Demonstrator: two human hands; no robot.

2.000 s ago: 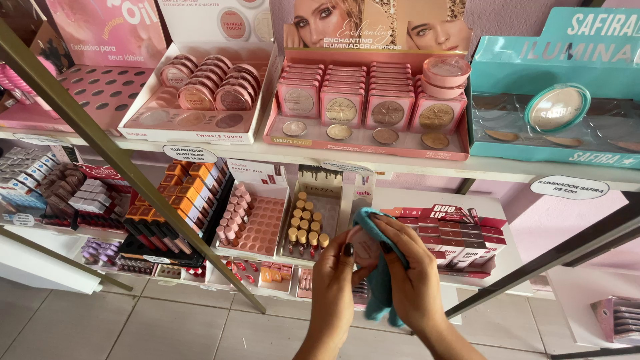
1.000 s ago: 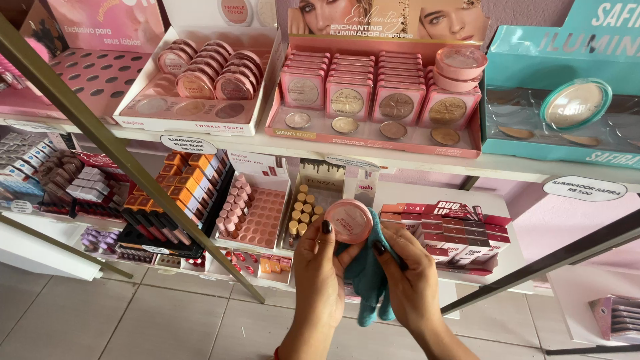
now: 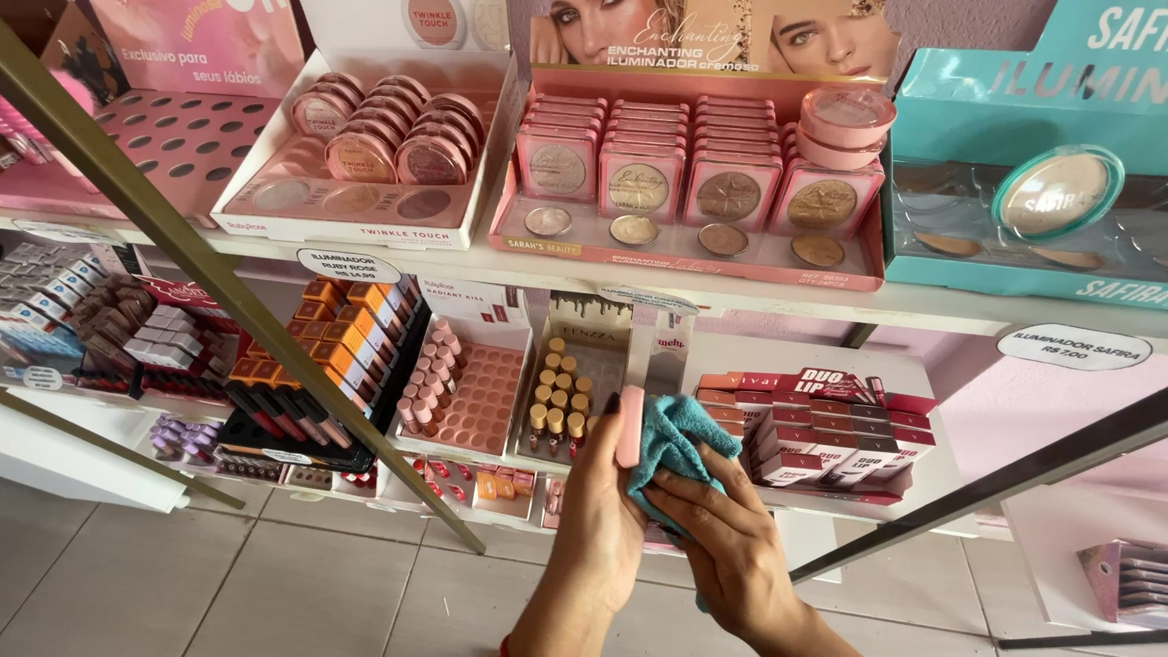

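Note:
My left hand [image 3: 598, 511] grips a round pink makeup compact [image 3: 630, 426], turned edge-on, with the thumb along its near side. A teal cloth [image 3: 680, 447] lies against the compact's other face, pressed there by my right hand [image 3: 735, 538], whose fingers are spread over the cloth. Part of the cloth hangs below the right hand. Above on the shelf, two round pink compacts [image 3: 844, 128] are stacked on the square highlighter packs [image 3: 737, 187] in a pink display box [image 3: 602, 251]. More round compacts [image 3: 360, 157] stand in a white and pink box to the left.
A teal display box [image 3: 949, 260] holds one round compact [image 3: 1058, 193] at the right. The white upper shelf's edge [image 3: 931, 313] runs above my hands. Below are lip product boxes [image 3: 821, 438] and tubes [image 3: 557, 392]. Metal frame bars [image 3: 210, 274] slant down at both sides.
The compact, seen face-on one second ago, has turned edge-on. My right hand has brought the cloth up over its far face, where the cloth hung lower before.

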